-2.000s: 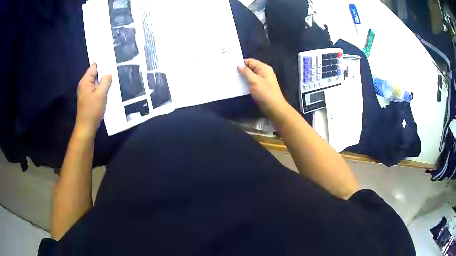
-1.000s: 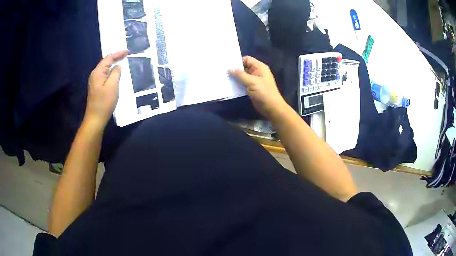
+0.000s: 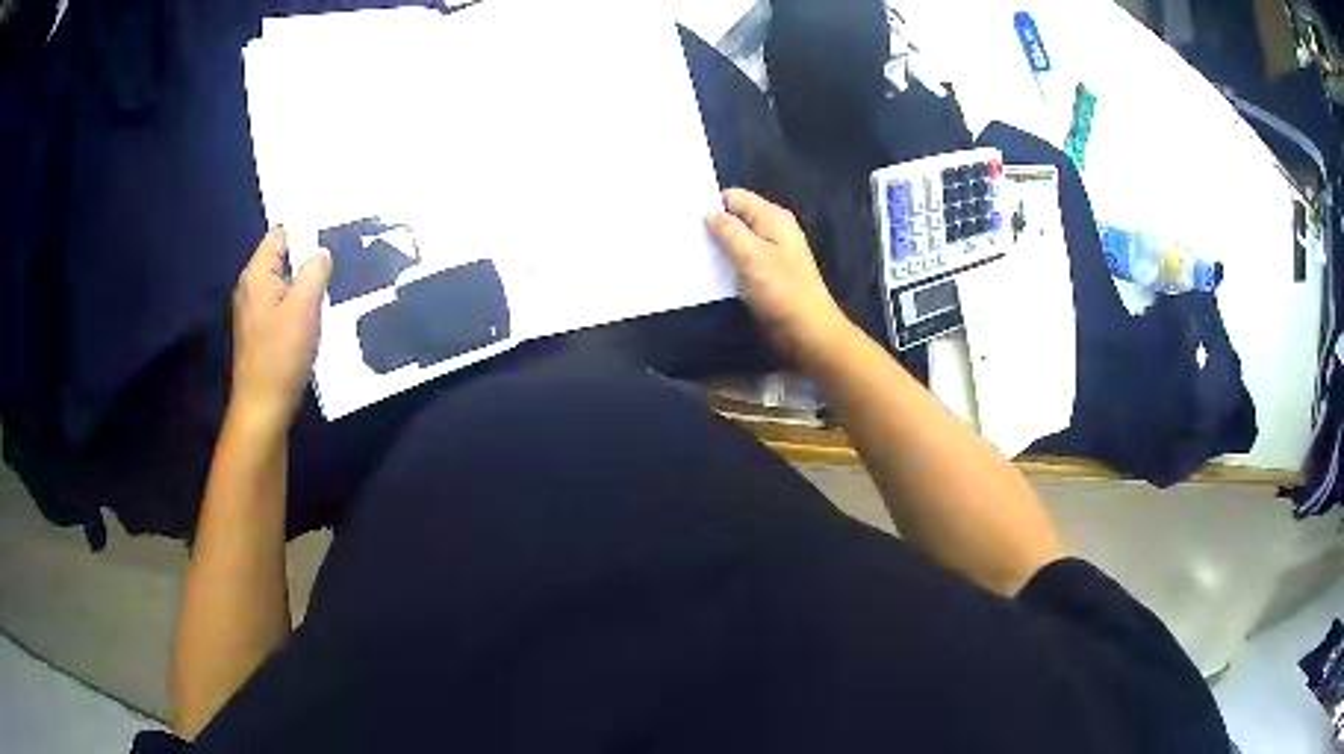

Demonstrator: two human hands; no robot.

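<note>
White production sheets (image 3: 501, 162) lie open between my hands, over dark cloth. The page in view is mostly blank, with dark garment pictures near its lower left corner. The top edge of the sheets runs to the frame's upper rim. My left hand (image 3: 277, 327) holds the left edge, thumb on top. My right hand (image 3: 777, 265) holds the right edge, thumb on top and fingers curled.
Dark cloth (image 3: 118, 280) heaps at left. A calculator (image 3: 940, 228) lies on white papers (image 3: 1022, 354) at right. Beyond are dark cloth, a blue marker (image 3: 1030, 44), a green-handled tool (image 3: 1082, 127) and a clear bottle (image 3: 1142, 259) on the white table (image 3: 1253, 332). The table's wooden edge runs below.
The sheets now show a different page, mostly blank with fewer dark pictures. My left hand has moved left and down from its place one second ago. My right hand still holds the right edge.
</note>
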